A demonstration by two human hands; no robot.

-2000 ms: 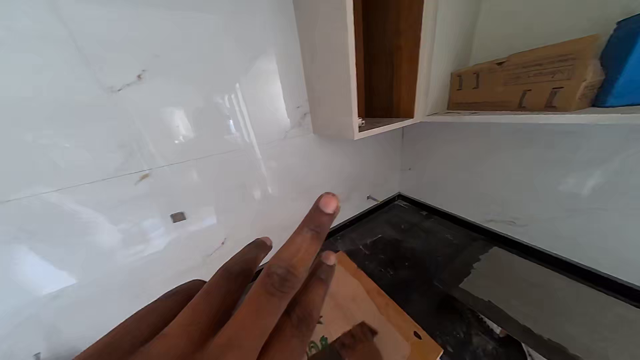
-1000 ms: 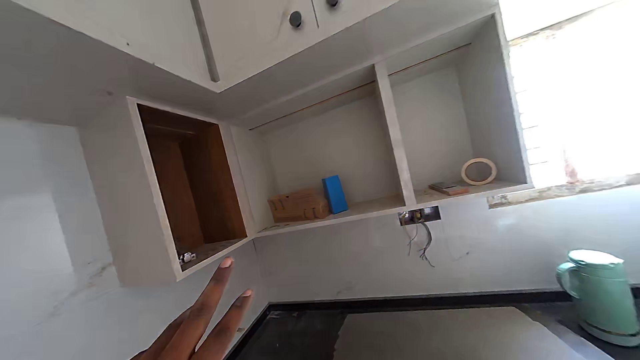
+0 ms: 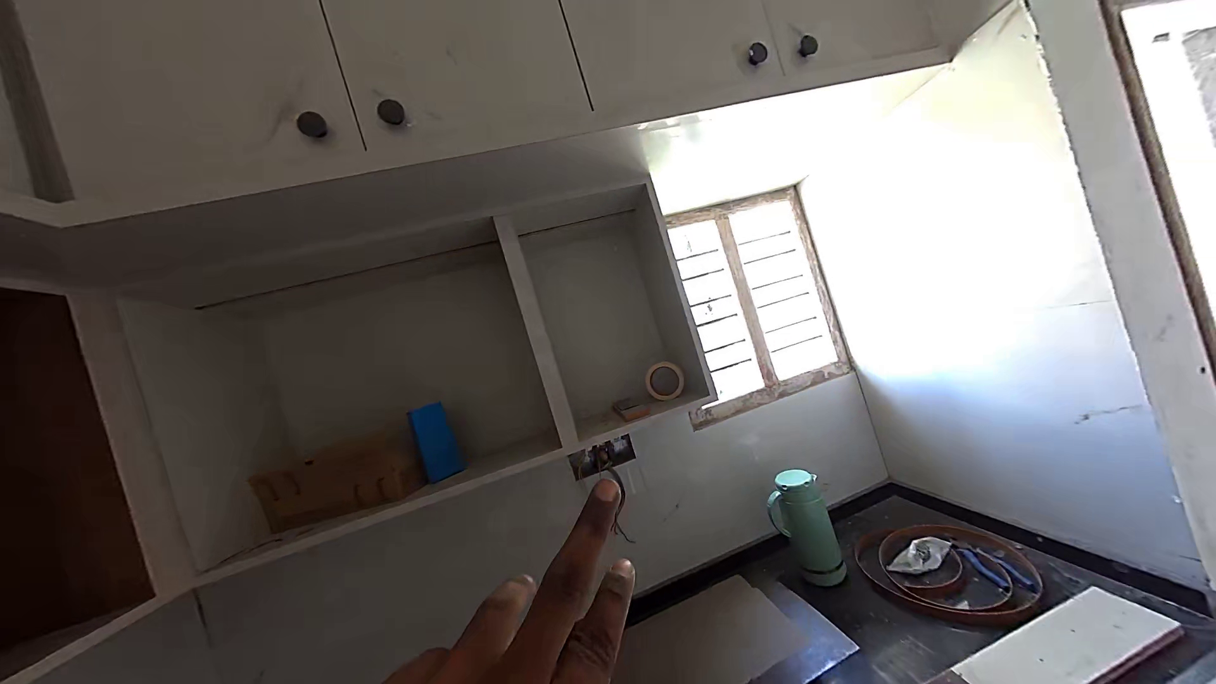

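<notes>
One hand, which looks like my left hand [image 3: 556,608], reaches up from the bottom centre with its fingers apart and nothing held. Its longest fingertip overlaps the loose wires [image 3: 620,518] hanging from an open electrical box [image 3: 601,457] in the wall; whether it touches them I cannot tell. Above the box runs an open wall shelf [image 3: 399,503] with a cardboard box [image 3: 332,484], a blue box [image 3: 436,443], a roll of tape [image 3: 664,381] and a small flat block [image 3: 630,409]. My right hand is out of view.
On the dark counter [image 3: 883,636] stand a green jug [image 3: 808,532], coiled brown edging strip [image 3: 950,613] around blue-handled pliers [image 3: 988,568], a white board [image 3: 1069,638] and flat sheets [image 3: 712,632]. Closed cabinets [image 3: 456,66] hang overhead. A barred window [image 3: 760,294] is at the right.
The view has swung right along the shelf to the window and the counter's far corner. The raised hand remains in view with its fingers apart.
</notes>
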